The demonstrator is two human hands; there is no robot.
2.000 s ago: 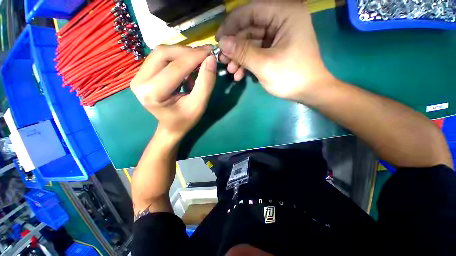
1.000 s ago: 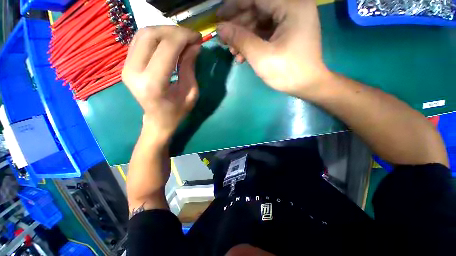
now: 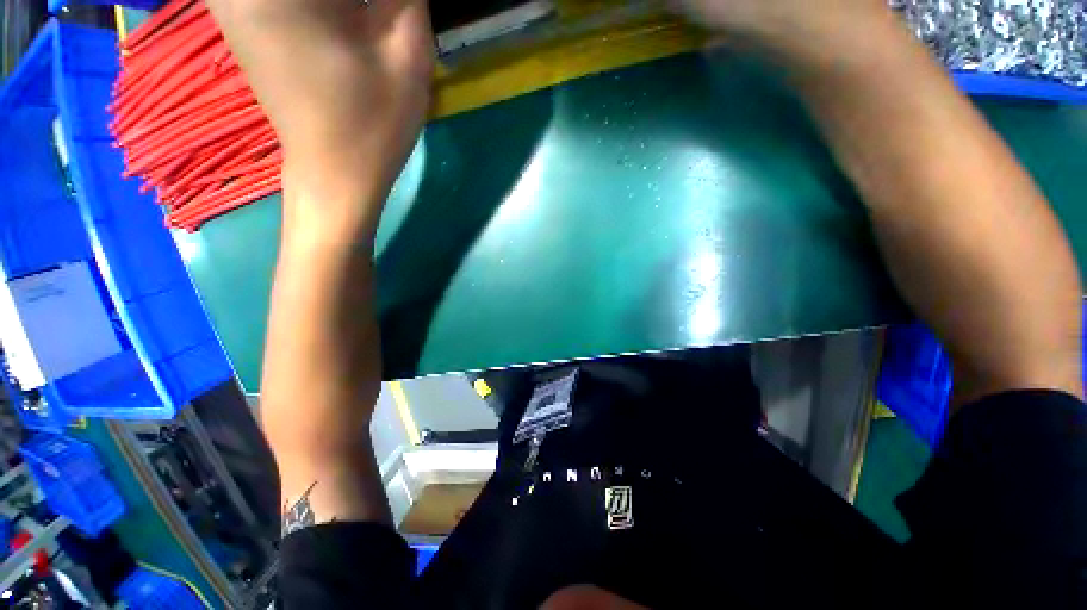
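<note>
My left hand (image 3: 346, 72) reaches up over the machine's yellow-edged base (image 3: 572, 62); its fingers are cut off by the top edge of the picture. My right hand (image 3: 763, 18) is blurred and also cut off at the top edge, right of the base. Whether either hand holds anything cannot be seen. A pile of red wires (image 3: 203, 119) lies on the bench at the upper left, partly behind my left hand.
The green bench mat (image 3: 572, 238) ends at a front edge before my body. A blue tray of silver terminals (image 3: 1013, 86) is at the upper right. A blue tote (image 3: 131, 286) with a white box (image 3: 66, 322) stands at the left.
Both hands have moved up and forward to the machine's base and apart from each other. The red wire end and silver piece seen between the fingers earlier are out of view.
</note>
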